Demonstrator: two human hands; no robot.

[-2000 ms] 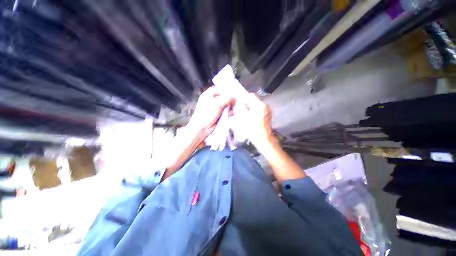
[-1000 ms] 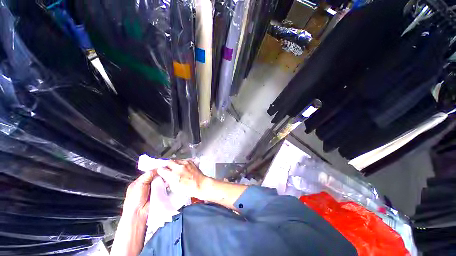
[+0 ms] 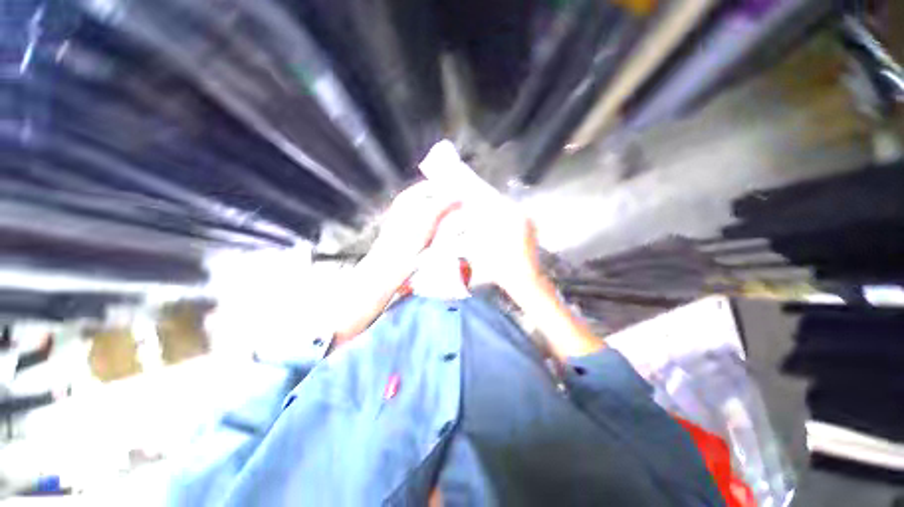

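A bunch of white paper tags (image 3: 442, 160) is held at chest height in the middle of the view, with its top end sticking up past the fingers. My left hand (image 3: 404, 223) and my right hand (image 3: 504, 226) are close together around it. Both hands are overexposed and blurred, so single fingers are hard to make out. White paper also shows below the hands, in front of the blue shirt. Print on the tags cannot be read.
Dark plastic-covered garments (image 3: 198, 119) fan out ahead and left, with a pale one (image 3: 644, 69) at upper right. Dark garments (image 3: 833, 223) hang at right. A red-orange bundle (image 3: 716, 460) lies by clear film at lower right. Brown cartons (image 3: 114, 354) are at far left.
The head view has swung from the aisle and rails back to the shirt front, so the hands are central again. The hands still hold the tags together. The picture is now blurred and brighter.
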